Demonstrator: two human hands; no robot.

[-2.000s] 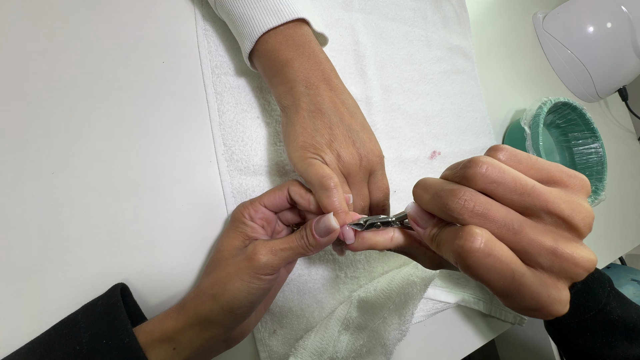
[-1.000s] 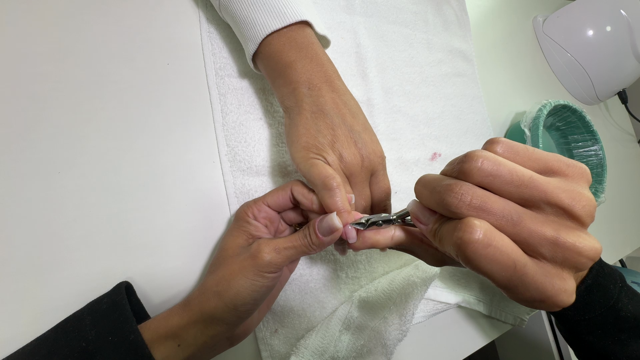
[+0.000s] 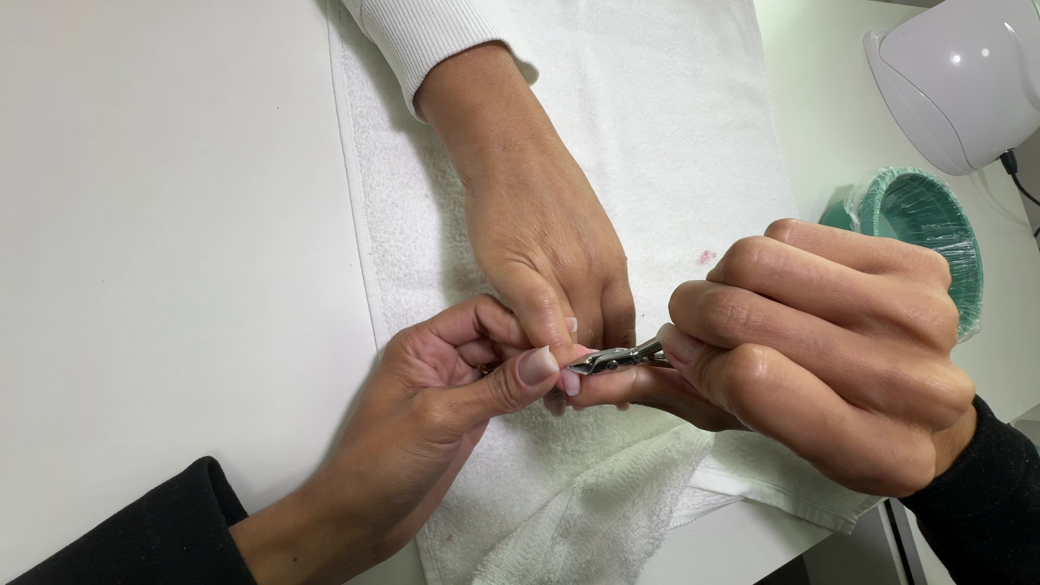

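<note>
My left hand (image 3: pixel 439 406), in a black sleeve, pinches a finger of another person's hand (image 3: pixel 544 211) between thumb and fingers. That person's hand reaches down from a white ribbed cuff (image 3: pixel 455 49). My right hand (image 3: pixel 821 357) is closed around the handles of metal cuticle nippers (image 3: pixel 617 359), which are mostly hidden in the palm. The nippers point left, and their jaws are at the edge of the held finger's nail, close to my left thumb tip. Whether the jaws touch the skin cannot be told. Beneath the hands lies a white terry towel (image 3: pixel 666 97).
A teal bowl lined with clear plastic (image 3: pixel 967 268) stands behind my right hand. At the top right is a white rounded device (image 3: pixel 959 81) with a black cable. The towel has a small pink stain (image 3: pixel 706 257) and is bunched near the white table's (image 3: pixel 179 244) front edge.
</note>
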